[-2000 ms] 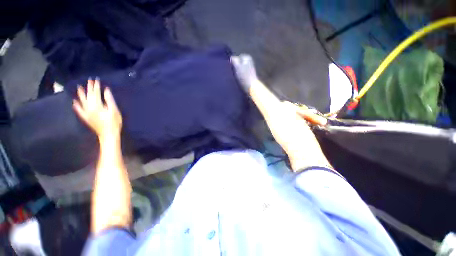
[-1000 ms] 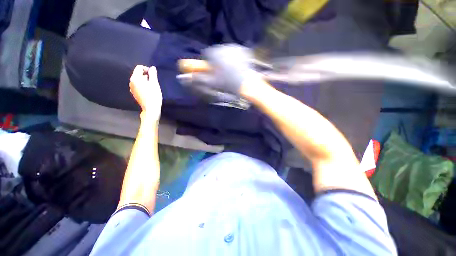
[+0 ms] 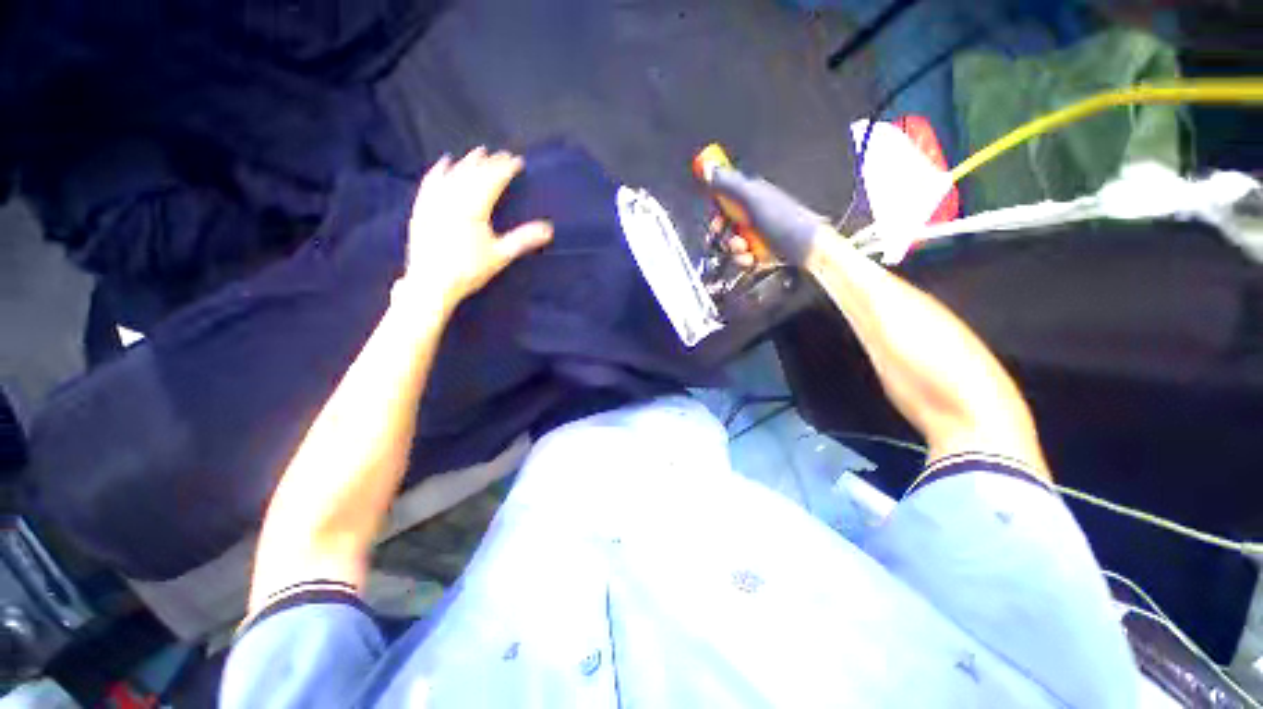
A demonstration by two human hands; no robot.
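Observation:
A dark navy garment (image 3: 540,298) lies over the padded sleeve board (image 3: 104,457), whose rounded end shows at the left. My left hand (image 3: 464,236) is bare and rests on the garment with its fingers spread. My right hand (image 3: 776,222), in a grey glove, is closed round the orange handle of the steam iron (image 3: 672,270). The iron is tilted, with its silver soleplate showing at the garment's right edge. I cannot tell if it touches the cloth.
A yellow hose (image 3: 1053,118) and a whitish steam hose (image 3: 1025,215) run to the right. A red and white piece (image 3: 907,180) and green cloth (image 3: 1060,111) are behind the iron. Dark cloth (image 3: 208,111) is heaped at the upper left.
The iron, over the garment a second ago, is now at its right edge in my right hand. My left hand has opened and lies flat on the garment. The view has shifted.

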